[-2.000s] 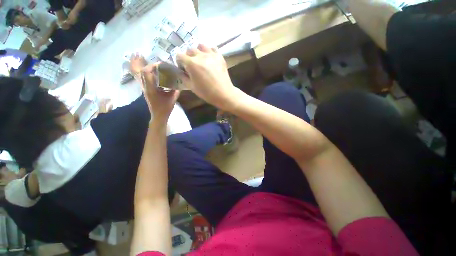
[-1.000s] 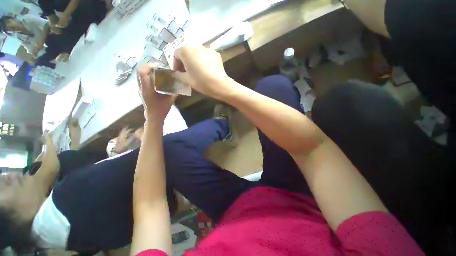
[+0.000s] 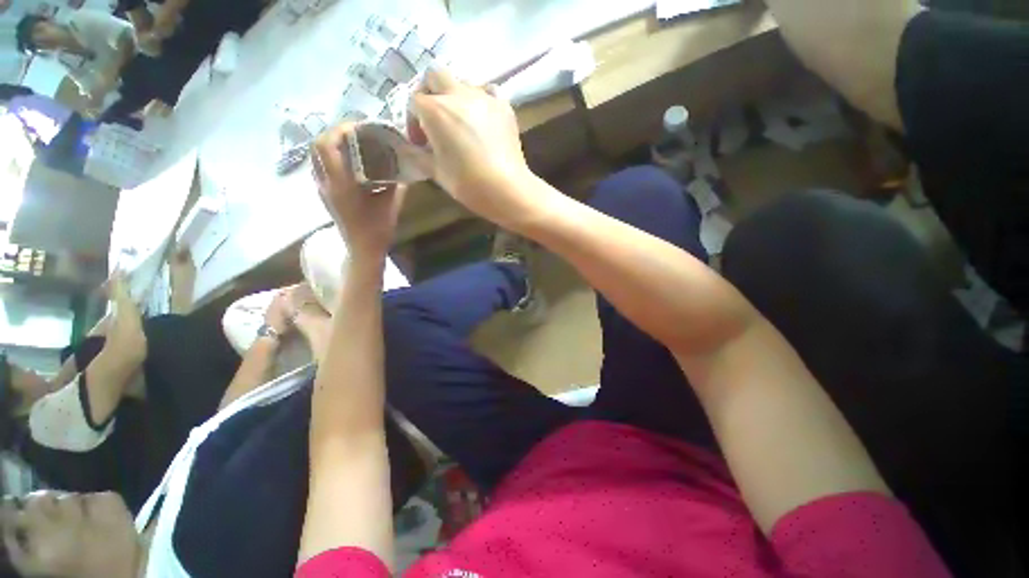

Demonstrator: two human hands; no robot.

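A small folding carton (image 3: 376, 155) is held above the lap near the table's edge, its open mouth facing me and brownish inside. My left hand (image 3: 352, 186) is closed around the carton from the left and below. My right hand (image 3: 465, 141) is at the carton's right side, its fingertips at the far part of the carton. Its fingertips are partly hidden, and a pale flap shows beside them. A small group of white cartons (image 3: 393, 54) is on the white table just beyond my hands.
The white table (image 3: 254, 136) has a light wood edge. Folded white paper (image 3: 553, 70) lies at its edge. A capped bottle (image 3: 675, 133) and scraps are under the table. People sit on both sides, a dark sleeve at the upper right.
The carton stays in both my hands; its flap juts out less than one second ago. The person at my left has leaned back, and the view has shifted slightly.
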